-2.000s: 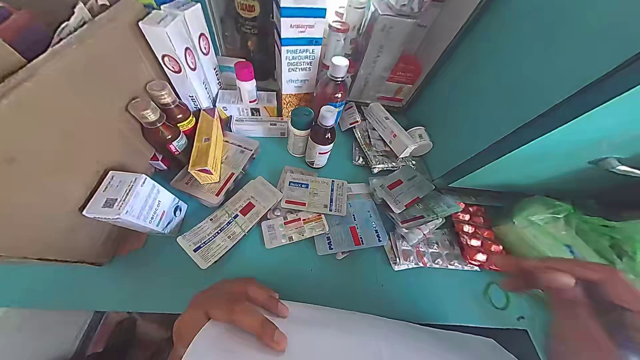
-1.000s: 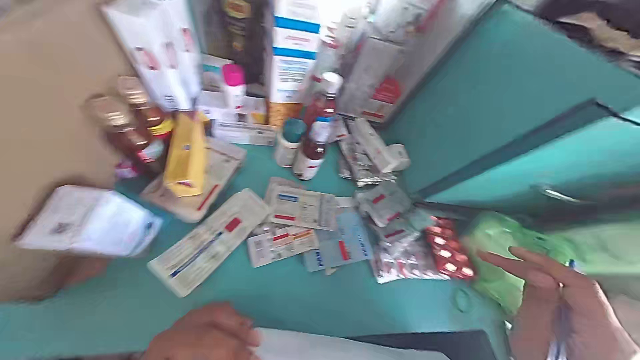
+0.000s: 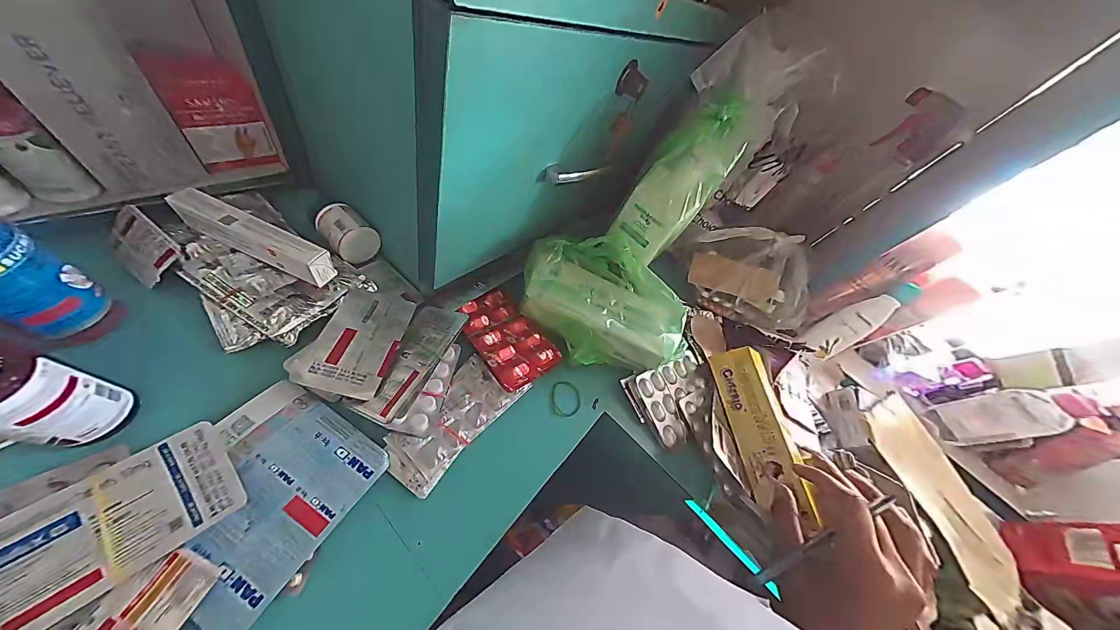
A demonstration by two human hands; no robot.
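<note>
My right hand (image 3: 840, 542) is at the lower right, its fingers against the lower end of a yellow carton (image 3: 745, 420), with a pen (image 3: 792, 560) held across the palm. Silver blister strips (image 3: 667, 398) lie just left of the carton. A white sheet of paper (image 3: 612, 577) reaches up from the bottom edge, left of the hand. My left hand is out of the frame. Further left on the teal counter are a red blister strip (image 3: 509, 341), a light blue tablet strip (image 3: 293, 499) and other strips (image 3: 354, 346).
A green plastic bag (image 3: 604, 306) stands against the teal cabinet (image 3: 525, 149). Behind the carton is a clear bag (image 3: 752, 271) of packets. A green rubber band (image 3: 565, 399) lies on the counter. Bottles (image 3: 61, 402) stand at the left, and a red packet (image 3: 1067, 560) lies far right.
The view has swung to the right. My right hand, earlier raised beside the green bag, is now at the yellow carton. My left hand, earlier at the paper, has left the view.
</note>
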